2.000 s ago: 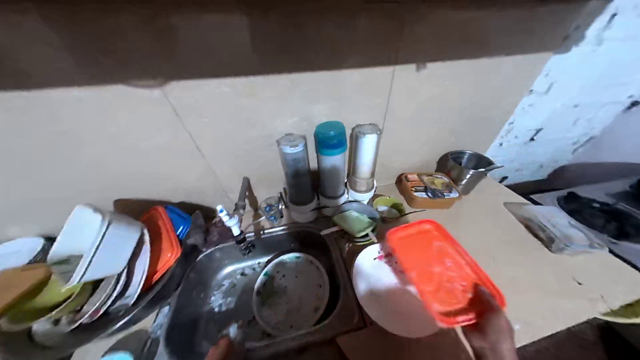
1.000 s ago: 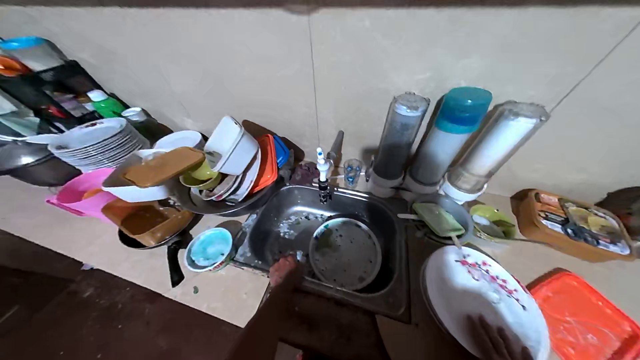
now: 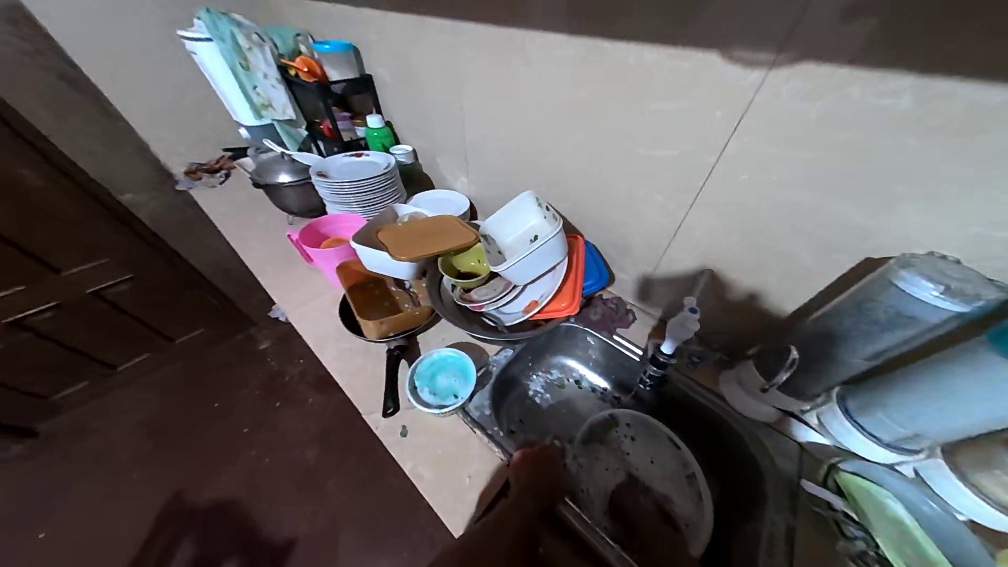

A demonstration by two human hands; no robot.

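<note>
My left hand [image 3: 538, 471] is at the near rim of the stainless steel sink [image 3: 512, 370], beside a round plate [image 3: 630, 437] spotted with dark food bits. Its fingers look curled, but shadow hides whether they hold anything. My right hand [image 3: 650, 516] is dark and blurred over the lower part of that plate; its fingertips and any grip cannot be made out. A faucet with a white fitting [image 3: 679, 331] rises behind the basin. Left of the sink stands a bowl of bluish suds [image 3: 443, 379].
Piled dishes [image 3: 524, 236], a frying pan [image 3: 394, 378], a brown container [image 3: 386, 303], a pink pitcher [image 3: 327, 240] and stacked plates [image 3: 358, 185] line the counter leftward. Filter canisters [image 3: 882, 331] stand at right, near a green-lined dish [image 3: 890, 512].
My right hand held a red plastic container, then let it go and touched a white flowered plate; now it is over the sink. The view has swung left.
</note>
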